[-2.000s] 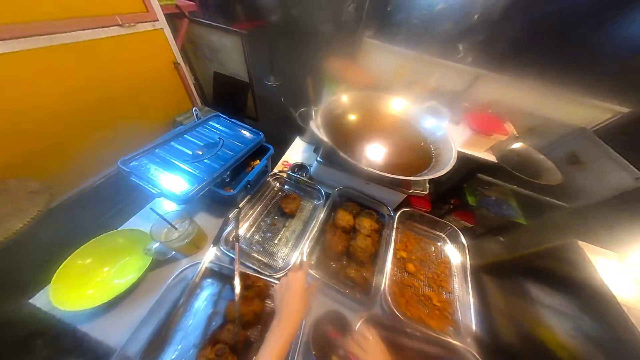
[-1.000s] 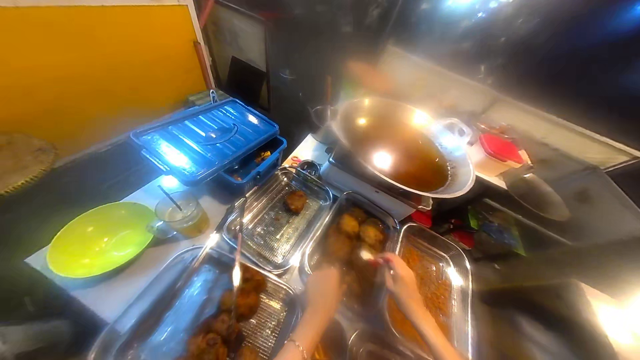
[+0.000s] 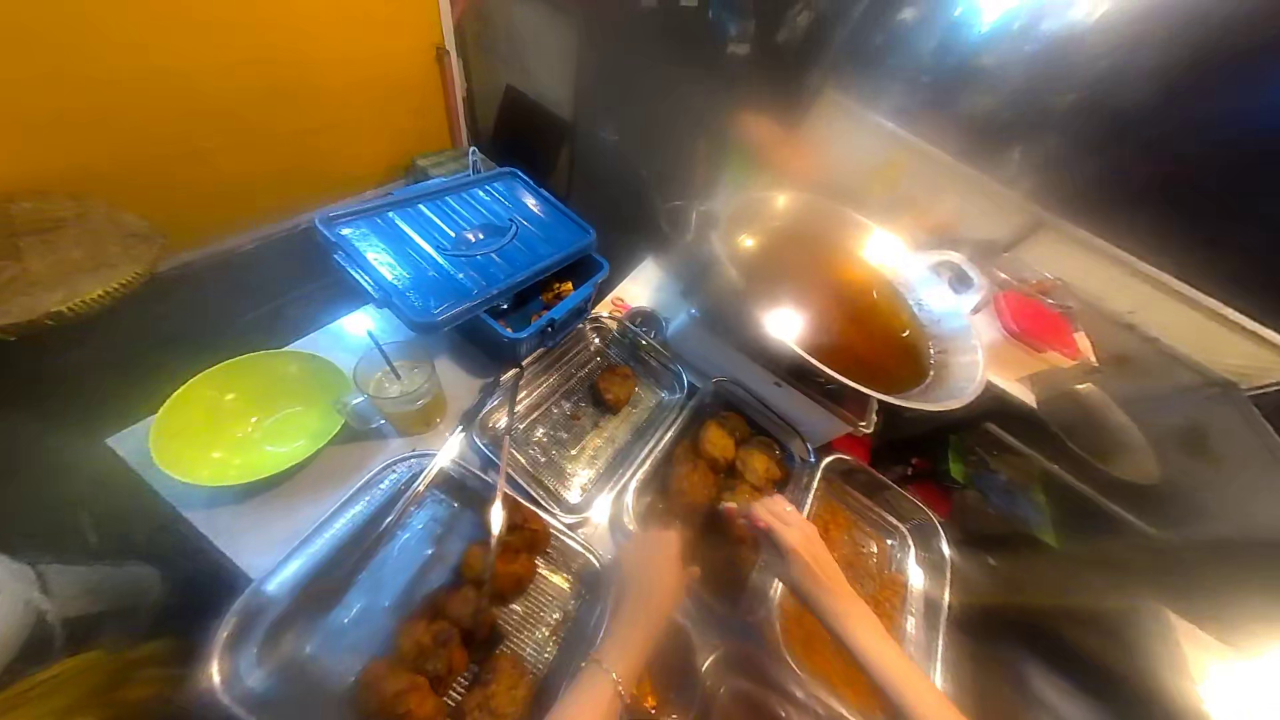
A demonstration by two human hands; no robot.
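My left hand (image 3: 650, 580) is blurred over the near left side of a metal tray (image 3: 640, 480) that holds several browned fried balls (image 3: 757, 462). Whether it holds anything cannot be made out. At the tray's near right side is my right hand (image 3: 785, 530), fingertips bent down by the food; what lies between them is hidden. To its right, a tray (image 3: 935, 540) contains orange-brown chopped food. A larger tray (image 3: 330, 510) at the near left carries several dark fried pieces and a long metal utensil (image 3: 505, 460). One fried piece (image 3: 615, 387) lies in the back tray (image 3: 570, 500).
A wide wok of brown oil (image 3: 850, 320) stands behind the trays. At the left are a blue plastic box with its lid askew (image 3: 460, 240), a glass mug of cloudy drink (image 3: 400, 390) and a lime-green bowl (image 3: 250, 415). A red lid (image 3: 1035, 325) lies right of the wok.
Two seconds ago my hands were lower in view, near the trays' front; both are now at the middle tray. The pale thing at my right fingertips one second ago is not distinguishable now.
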